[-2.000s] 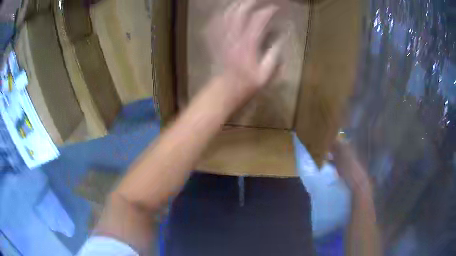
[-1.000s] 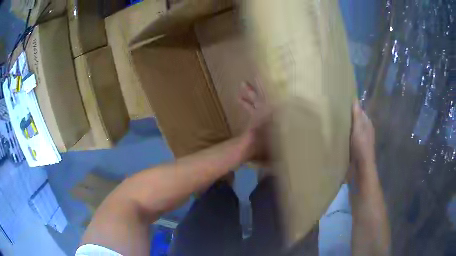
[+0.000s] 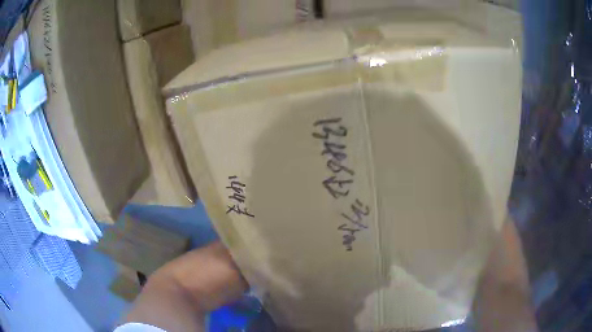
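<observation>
A large cardboard carton (image 3: 292,162) with black handwriting and clear tape fills the middle of the view, its written face towards me. My left hand (image 3: 217,269) is at its lower left edge; the fingers are hidden behind the carton. My right hand (image 3: 509,259) is at its lower right edge, blurred and partly hidden, with its fingers not visible. The carton appears to be held up between both hands.
Other cardboard cartons (image 3: 97,97) stand at the left and behind. White trays (image 3: 55,162) with yellow-edged items lie at the far left. A flat cardboard piece (image 3: 146,240) lies at the lower left. Shiny stretch-wrapped goods (image 3: 565,155) are at the right.
The open carton showed its inside and was tipped up; now its outer face with the handwriting is towards me. Both hands have moved to its lower sides.
</observation>
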